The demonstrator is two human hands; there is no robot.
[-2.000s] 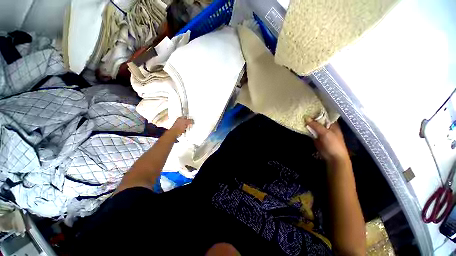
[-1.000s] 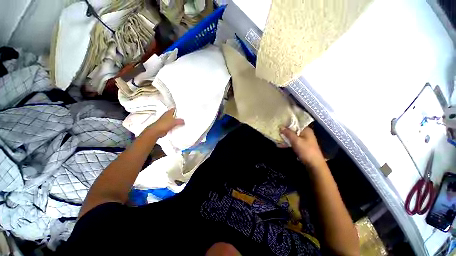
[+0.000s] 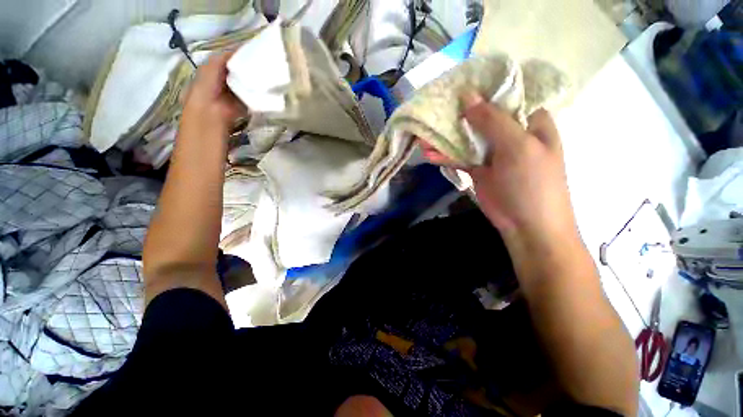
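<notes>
My left hand (image 3: pixel 218 91) is raised at the upper left and closed on the edge of white and beige cut fabric pieces (image 3: pixel 265 72). My right hand (image 3: pixel 513 155) grips a bunched beige fleecy panel (image 3: pixel 444 102) with several layered edges hanging to the left. Below and between my hands lie more white and beige cut panels (image 3: pixel 305 216), partly over something blue. Part of the held pieces is blurred, and the fingers of my left hand are partly hidden.
A beige panel (image 3: pixel 546 37) lies on the white sewing table (image 3: pixel 607 134). Red-handled scissors (image 3: pixel 651 352), a phone (image 3: pixel 687 362) and the sewing machine (image 3: pixel 713 248) are at right. Tied bundles (image 3: pixel 142 73) stand at the back left. Quilted grey pieces (image 3: pixel 69 212) are heaped at left.
Both hands have risen from the stack. My left hand has lifted white and beige pieces up and left; my right hand has raised the fleecy panel, now bunched. The view has shifted.
</notes>
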